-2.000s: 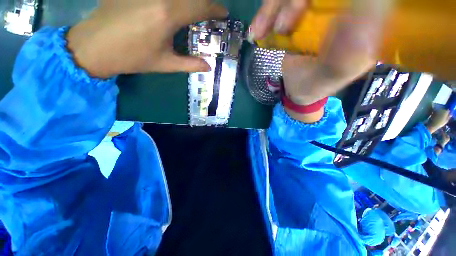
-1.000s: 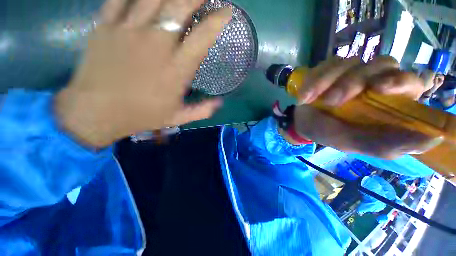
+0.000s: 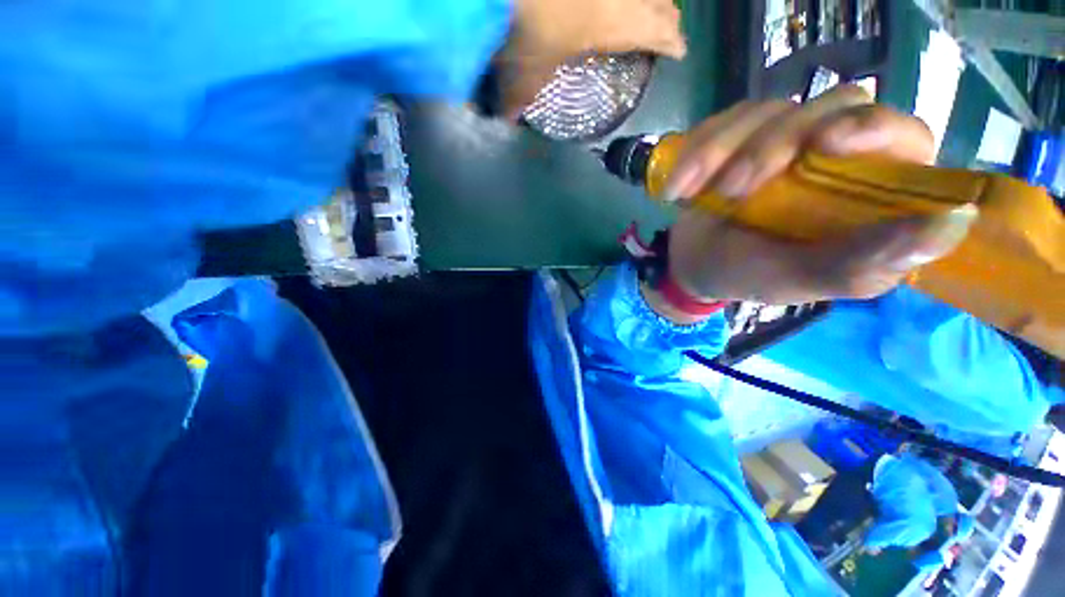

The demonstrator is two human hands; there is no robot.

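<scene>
My right hand (image 3: 806, 210) is shut around the yellow-orange electric screwdriver (image 3: 899, 204), its black nose pointing left beside the round screw dish. My left hand (image 3: 590, 33) is at the top edge, partly cut off and overlapping the dish's upper left; its fingertips are hidden. The round studded screw dish (image 3: 590, 99) lies on the green mat. The silver-white phone middle frame (image 3: 380, 210) lies near the mat's front edge, its upper and left parts covered by my left sleeve.
The dark green mat (image 3: 514, 210) ends at an edge near my lap. A black component tray (image 3: 818, 53) with silver-white boards is at the upper right. The black cable (image 3: 818, 402) crosses my right sleeve. Another worker's blue sleeve (image 3: 958, 350) and cardboard boxes (image 3: 788, 478) are at the right.
Since one second ago my left arm has reached further up and right across the view, and the phone frame shows more. Earlier the screwdriver was over the frame; it now points at the dish's lower side.
</scene>
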